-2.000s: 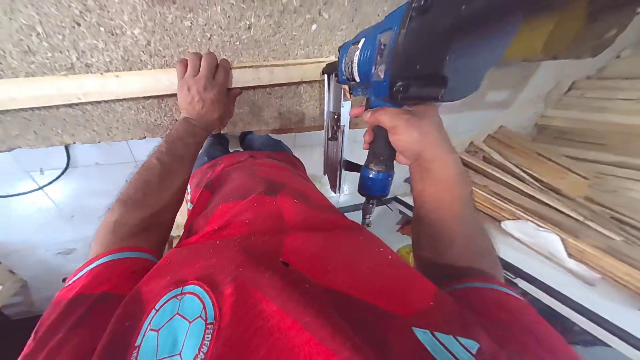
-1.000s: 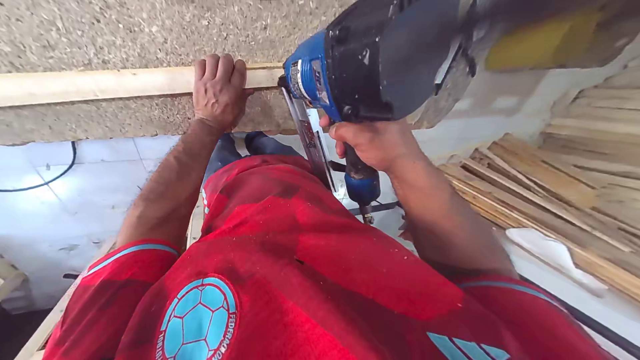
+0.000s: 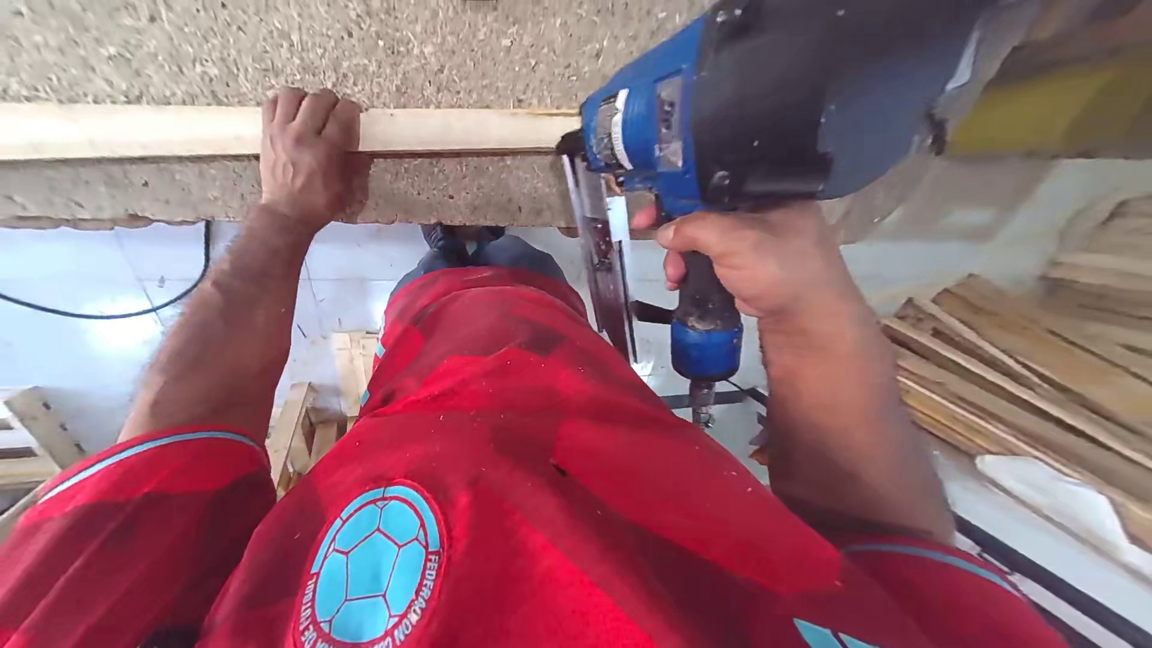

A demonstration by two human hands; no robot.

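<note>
A long pale wood strip (image 3: pixel 459 130) lies across a speckled particleboard surface (image 3: pixel 405 54) near its front edge. My left hand (image 3: pixel 310 162) grips the strip, fingers curled over its far side. My right hand (image 3: pixel 747 256) is closed around the handle of a blue and black pneumatic nailer (image 3: pixel 666 108). The nailer's nose meets the strip's right visible part; whether it touches the wood is hard to tell. Its slanted magazine (image 3: pixel 601 261) points back toward my body, and an air fitting (image 3: pixel 702 400) sits at the handle's end.
Stacked wooden slats (image 3: pixel 1017 360) lie at the right, with a white piece (image 3: pixel 1057 495) beside them. A dark hose or cable (image 3: pixel 108 315) curves over the tiled floor at left. Wooden frame pieces (image 3: pixel 297 432) stand low beside my body. Something yellow (image 3: pixel 1053 108) is at upper right.
The nailer in my right hand has moved left along the strip, closer to my left hand, than in the oldest frame. My left hand still rests on the strip.
</note>
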